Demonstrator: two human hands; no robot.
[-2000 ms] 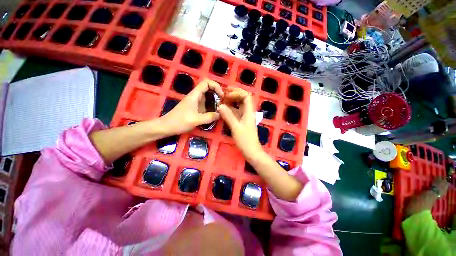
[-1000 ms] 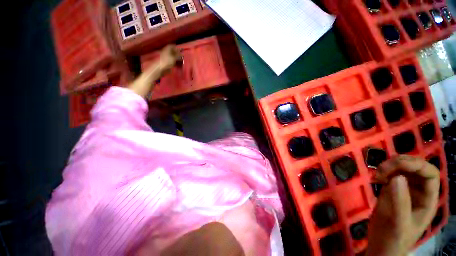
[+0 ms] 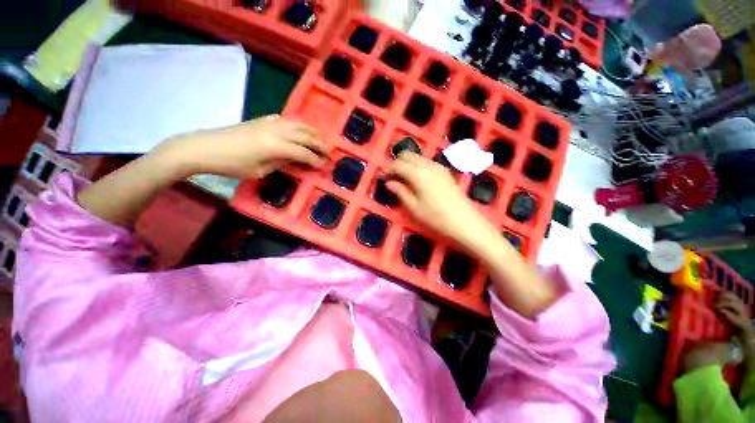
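Observation:
A red compartment tray (image 3: 324,101) lies before me with black glossy square units in most pockets, such as this unit (image 3: 328,210); a pocket at its upper left is empty. My left hand (image 3: 286,147) is over the tray's left side, fingers bent down; whether it holds a unit is hidden. My right hand (image 3: 418,182) is over the tray's middle, fingertips at a unit (image 3: 406,147); its grip is unclear. A small white cloth (image 3: 468,156) lies just beyond my right hand.
A notebook (image 3: 161,99) lies left, with yellow paper (image 3: 79,41) beyond. Stacked red trays (image 3: 273,31) stand at the upper left. Black units (image 3: 530,49), tangled cables (image 3: 641,132) and a red fan (image 3: 685,183) are at the right. Another person's hand (image 3: 733,314) is over a far-right tray.
The view has swung back from the left-side trays to the working tray. My left hand has moved from those trays onto the working tray. The white cloth now shows on the tray.

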